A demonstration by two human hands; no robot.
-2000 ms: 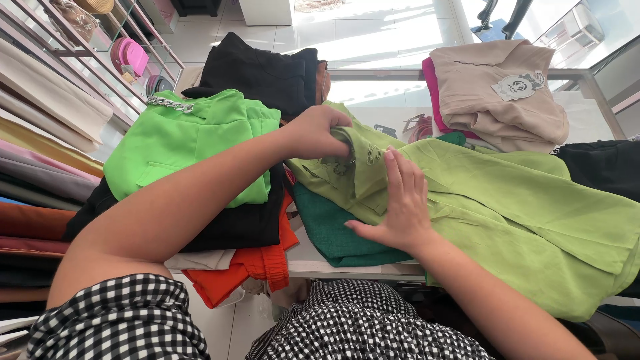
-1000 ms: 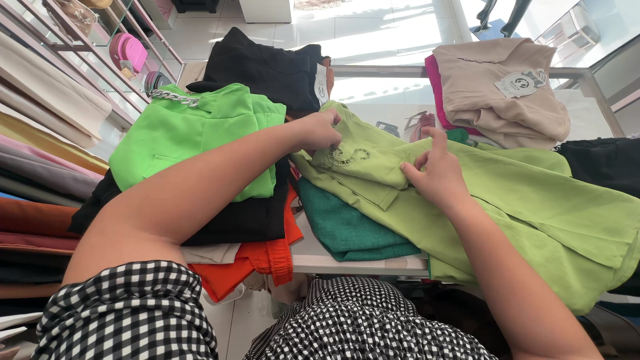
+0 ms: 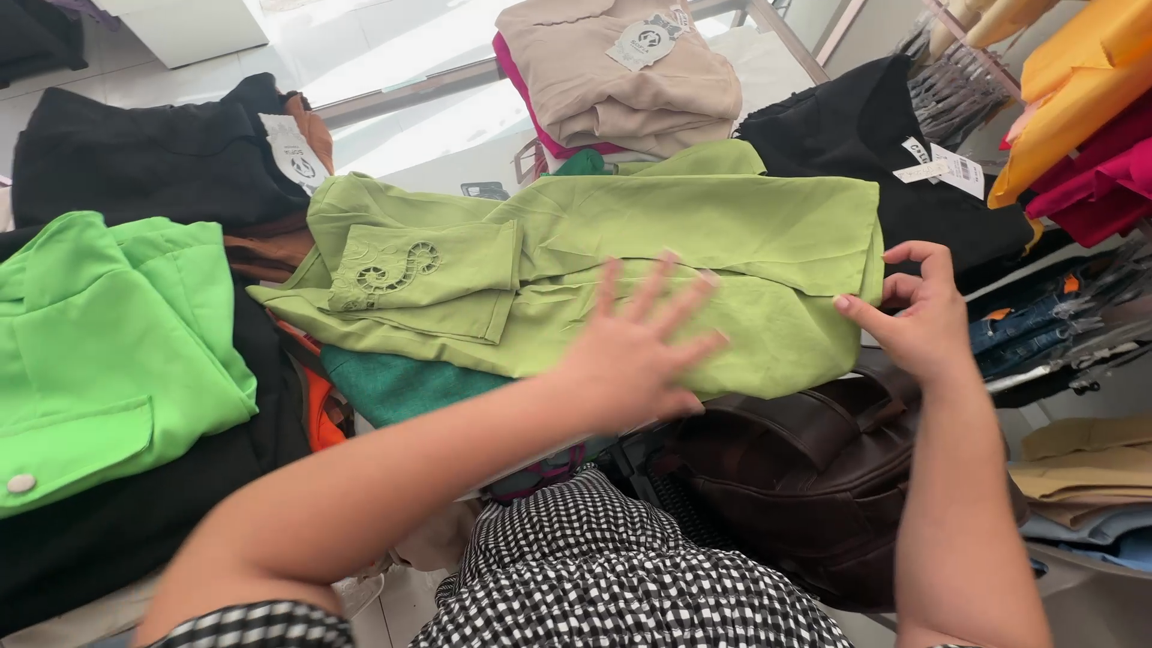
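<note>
An olive-green garment (image 3: 684, 234) lies spread across the table, with a folded end bearing cut-out embroidery (image 3: 396, 267) at its left. Blurred and with fingers spread, my left hand (image 3: 639, 351) is over the lower middle of the garment; whether it touches the cloth is not clear. My right hand (image 3: 918, 310) pinches the garment's right edge between thumb and fingers. Part of a dark green cloth (image 3: 405, 382) shows beneath the garment.
At left are a bright green garment (image 3: 108, 333) and folded black clothing (image 3: 153, 157). A beige garment (image 3: 621, 81) lies behind, black clothing with tags (image 3: 828, 135) at right. A dark brown leather bag (image 3: 810, 468) is below the table edge. Clothes on hangers (image 3: 1093, 81) are at far right.
My left hand has left the embroidered part and moved right. My right hand has moved to the garment's right end and taken hold of its edge. The view has swung right.
</note>
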